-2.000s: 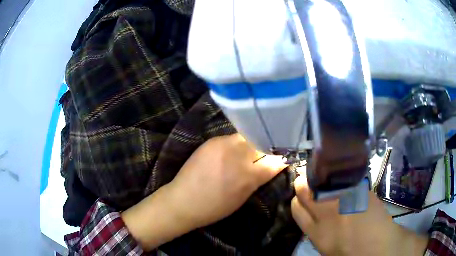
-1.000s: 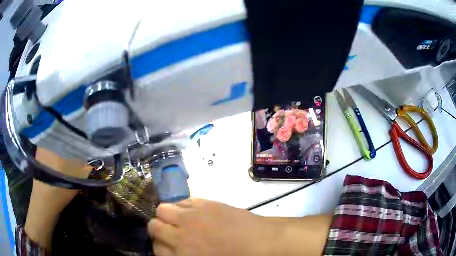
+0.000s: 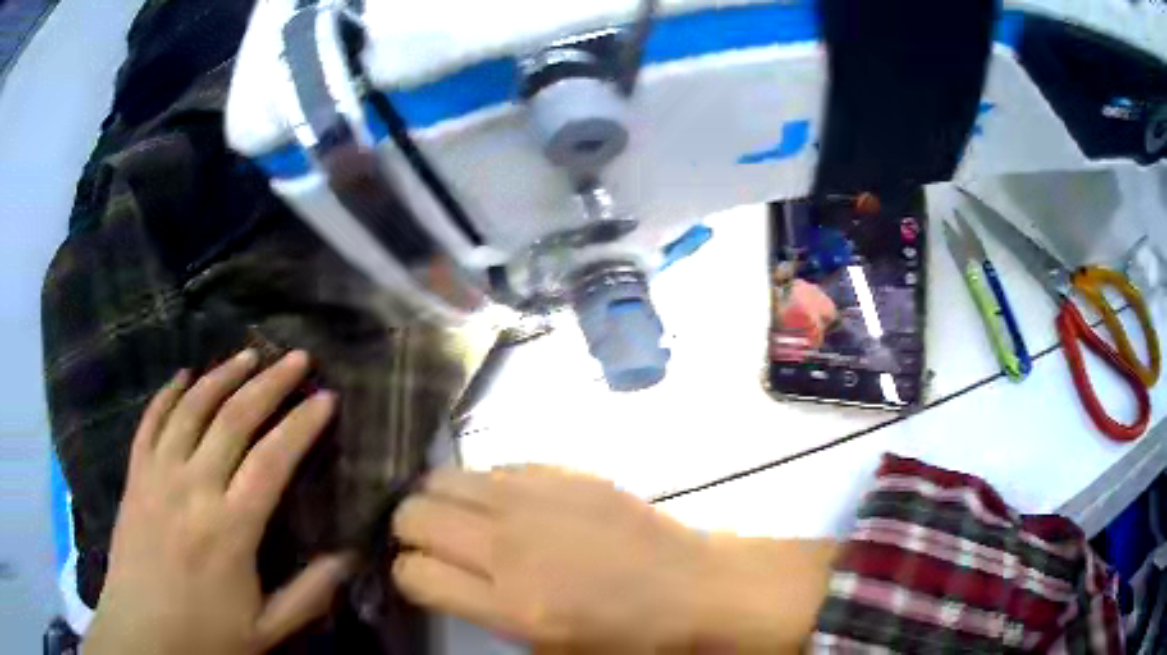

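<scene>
The dark plaid garment (image 3: 166,256) lies left of and below the sewing machine head (image 3: 486,141). My left hand (image 3: 211,493) rests flat on it, fingers spread, holding nothing. My right hand (image 3: 550,550) has its fingertips closed on the garment's right edge, in front of the needle area. The fingertips are partly hidden by dark cloth and blurred. The presser foot area (image 3: 493,320) is brightly lit, and the needle cannot be made out. The grey attachment (image 3: 623,335) stands just right of it.
A smartphone (image 3: 847,307) with its screen on lies right of the machine head. Green and blue snips (image 3: 998,307) and scissors with red and orange-yellow handles (image 3: 1101,365) lie further right on the white table (image 3: 755,480). A black band (image 3: 902,96) wraps the machine arm.
The view has shifted, so machine and phone sit elsewhere in it. My left hand, partly behind the machine head before, now shows spread on the cloth. My right hand is now clear of the grey attachment.
</scene>
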